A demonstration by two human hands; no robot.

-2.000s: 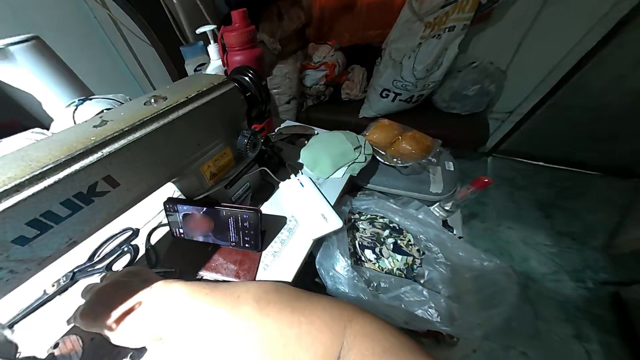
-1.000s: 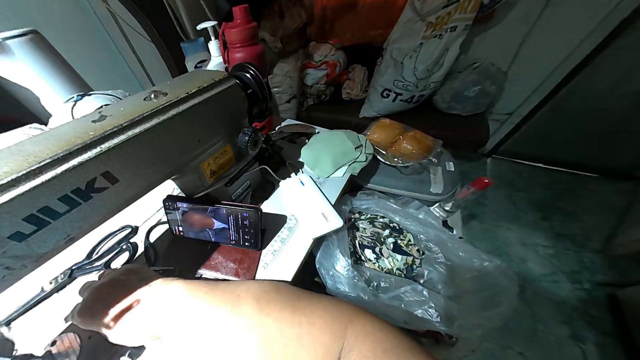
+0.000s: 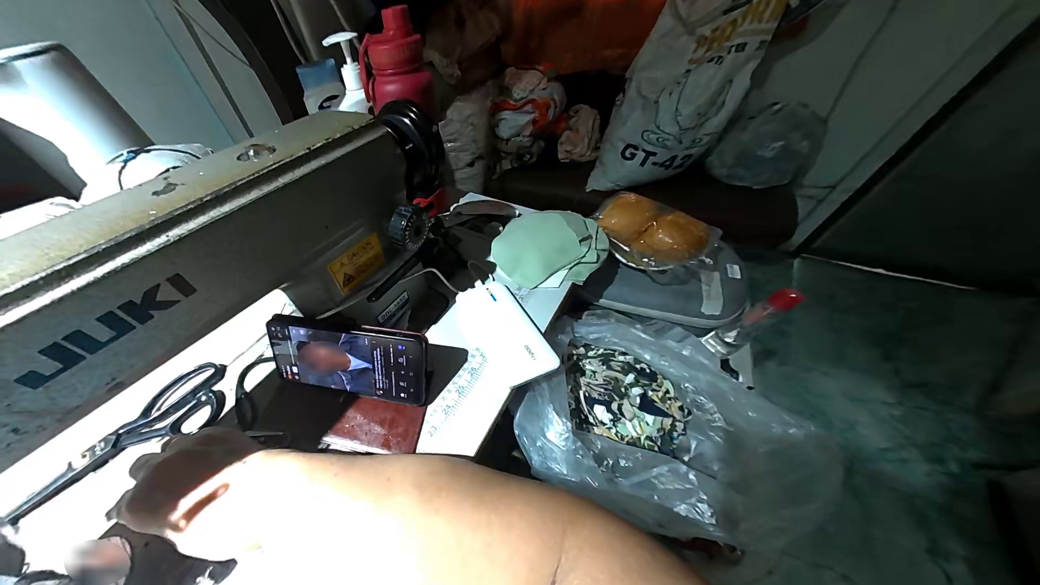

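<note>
My right hand reaches in from the lower right, its fingers bent down over dark fabric at the lower left. The fingertips are hidden, so I cannot tell if they grip it. Large metal scissors lie just beyond the hand, beside a JUKI sewing machine. A phone leans sideways behind the hand, near a dark red booklet or wallet and a white power bank or similar device. My left hand cannot be made out; a small blurred patch shows at the bottom left.
Light green cloth pieces lie at the table's far end. To the right are packaged buns on a grey case, and a clear plastic bag with patterned fabric. A red bottle stands behind the machine.
</note>
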